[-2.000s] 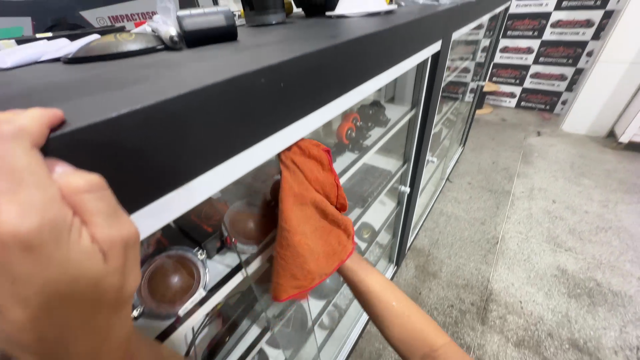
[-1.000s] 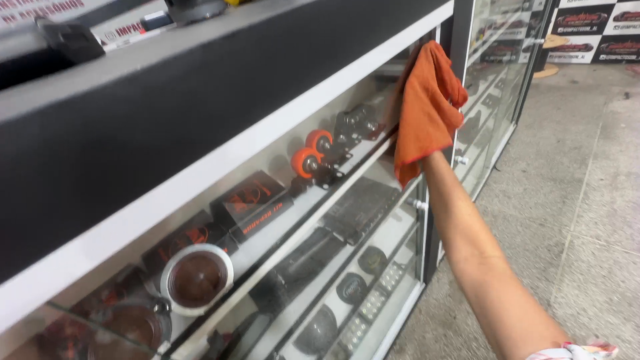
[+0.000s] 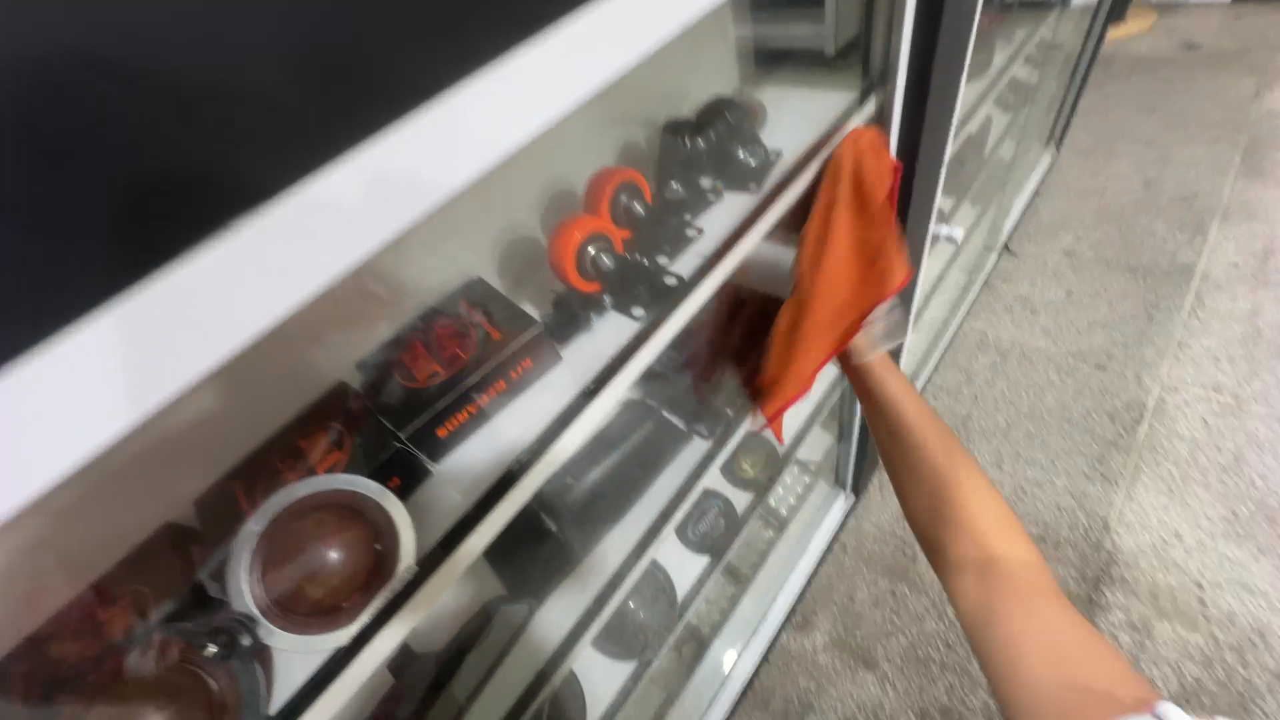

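Note:
My right hand point(image 3: 872, 325) is mostly hidden behind an orange cloth point(image 3: 845, 255) with a red hem, which it holds against the glass front of a display cabinet near its right-hand frame. The forearm reaches up from the lower right. Behind the glass, on the upper shelf, stand two orange caster wheels point(image 3: 587, 252), dark metal parts point(image 3: 715, 145), black printed boxes point(image 3: 460, 365) and a round brown lens with a pale ring point(image 3: 322, 560). Lower shelves hold dark round discs point(image 3: 707, 521). My left hand is out of view.
The cabinet's black top point(image 3: 200, 120) with its white edge point(image 3: 330, 215) runs along the upper left. Beyond a dark post, a second glass cabinet section point(image 3: 1020, 130) has a small white knob point(image 3: 946, 233). Speckled grey floor point(image 3: 1130, 400) lies to the right.
The right hand and cloth have moved along the glass to the cabinet's right end, and now sit lower than a second ago. The left hand, on the top edge two seconds ago, has left the view.

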